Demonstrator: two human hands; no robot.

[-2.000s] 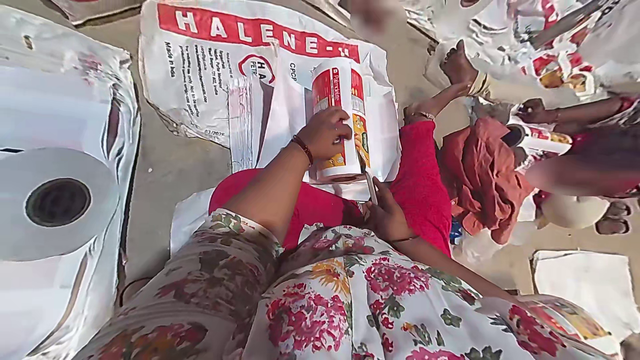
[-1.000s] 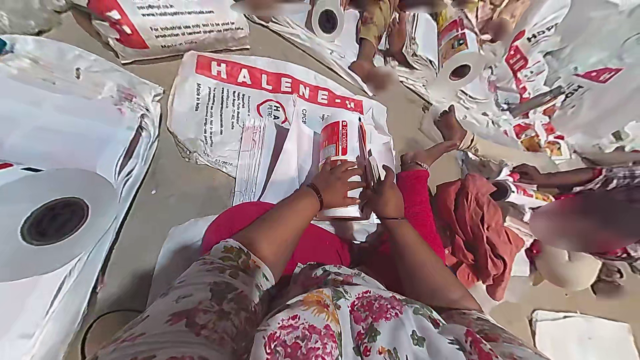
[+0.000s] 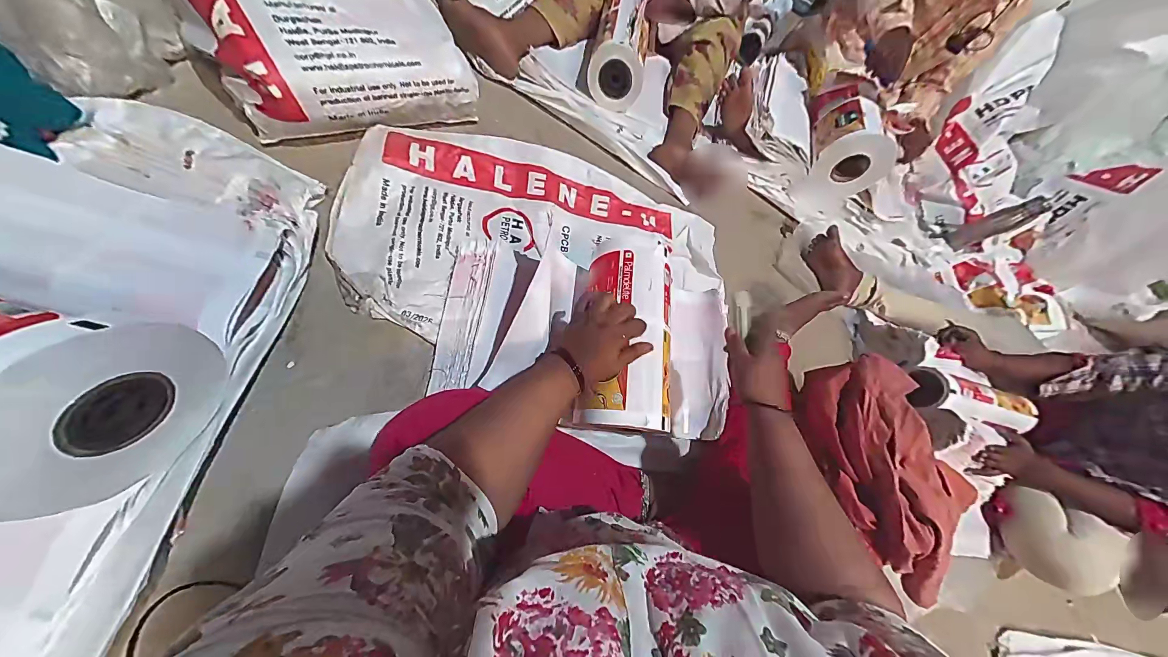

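Note:
A roll of printed packaging film, white with red and yellow print, lies before my knees on white sheets and a printed woven sack. My left hand rests on the roll's left side, fingers spread. To the right of the roll, off it, my right hand is raised with a small pale object at its fingertips; blur hides what the object is. A stack of folded white film lies left of the roll.
A large white film roll lies on sheeting at the left. Another printed sack is at the upper left. Co-workers sit ahead and at the right, with film rolls near them. A rust-coloured cloth lies right of my right forearm.
My right hand has moved right, away from the roll, where it was a second ago. My left hand is still on the roll. The view has shifted, showing more of the co-workers ahead.

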